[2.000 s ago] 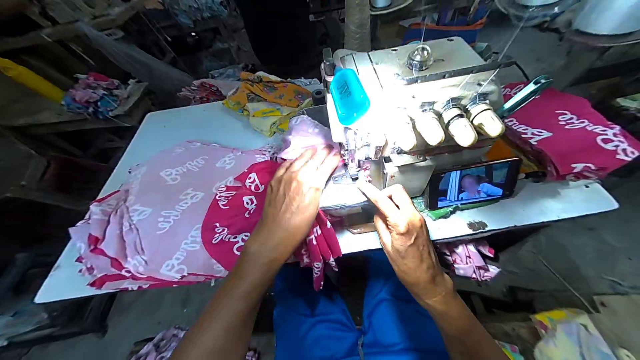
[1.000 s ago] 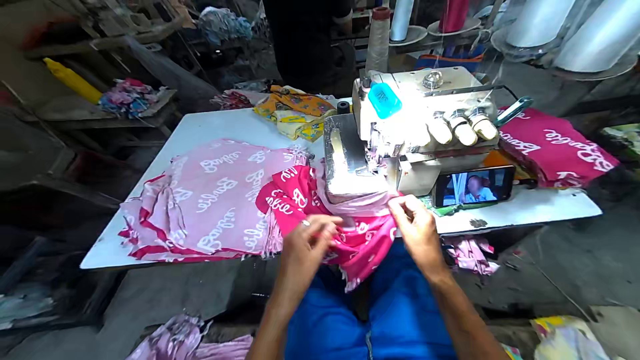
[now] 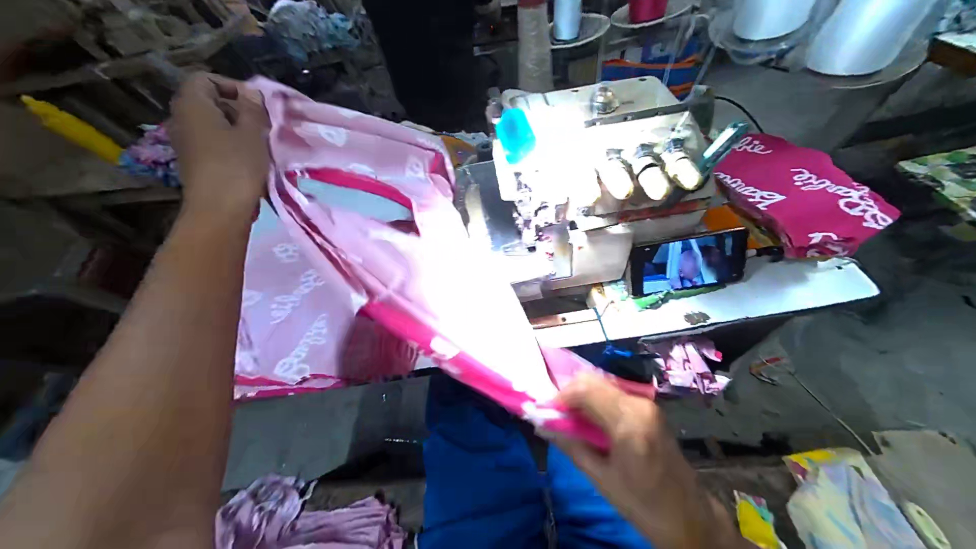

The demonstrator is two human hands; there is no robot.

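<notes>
A pink garment piece with magenta trim [image 3: 435, 347] is stretched diagonally in the air in front of the sewing machine. My left hand [image 3: 221, 145], raised at the upper left, grips its far end. Low at the right, over my lap, my right hand [image 3: 629, 438] pinches the near end and looks blurred. The overlock sewing machine [image 3: 602, 175], brightly lit, stands just beyond the cloth; its plate is partly covered by glare. Beneath the raised cloth, a stack of printed pink fabric pieces [image 3: 286, 313] lies on the white table, partly hidden by my left forearm and the garment.
A phone [image 3: 688, 261] leans against the machine's front right. Folded magenta printed fabric [image 3: 808, 194] lies on the table's right. Thread cones [image 3: 869, 38] stand behind. Fabric scraps [image 3: 690, 366] hang below the table edge; more pink cloth [image 3: 313, 515] lies at the lower left.
My left hand has risen to the upper left, and my right hand has moved down and right. The cloth that was bunched between them at the table's front edge is now spread in the air.
</notes>
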